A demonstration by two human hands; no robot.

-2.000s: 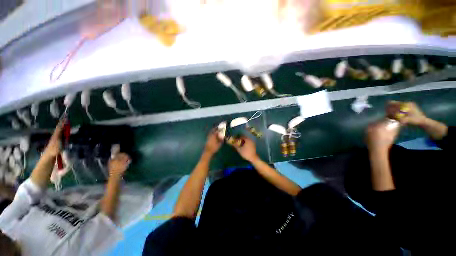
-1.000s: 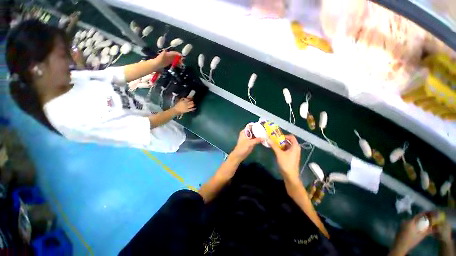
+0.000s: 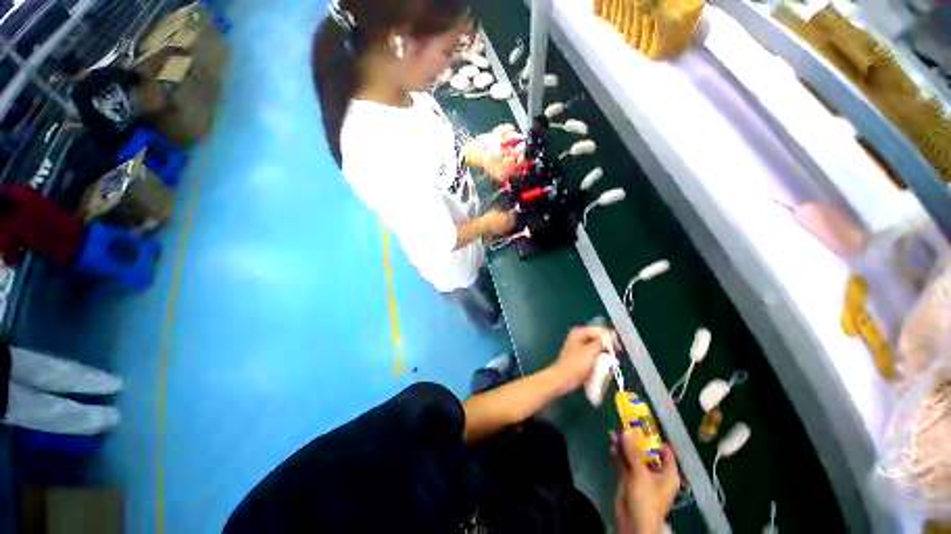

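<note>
My left hand (image 3: 586, 355) is above the green belt and holds the cord end of a white product body (image 3: 600, 378), which hangs below the fingers. My right hand (image 3: 649, 482) is lower right and grips a yellow printed piece (image 3: 636, 426) with dark and blue marks. A thin white cord runs between the white body and the yellow piece. The fingertips of my right hand partly hide the piece's lower end.
White bodies with cords (image 3: 700, 344) lie spaced along the green belt (image 3: 667, 308) beyond a pale strip (image 3: 624, 360). A person in white (image 3: 401, 177) works at a black jig (image 3: 547, 214) with red handles. A white shelf (image 3: 720, 198) holds yellow pieces (image 3: 868, 323). Blue bins (image 3: 117, 256) stand on the floor.
The view has swung left. My hands have moved apart, with the white body now hanging from my left hand and the yellow piece in my right.
</note>
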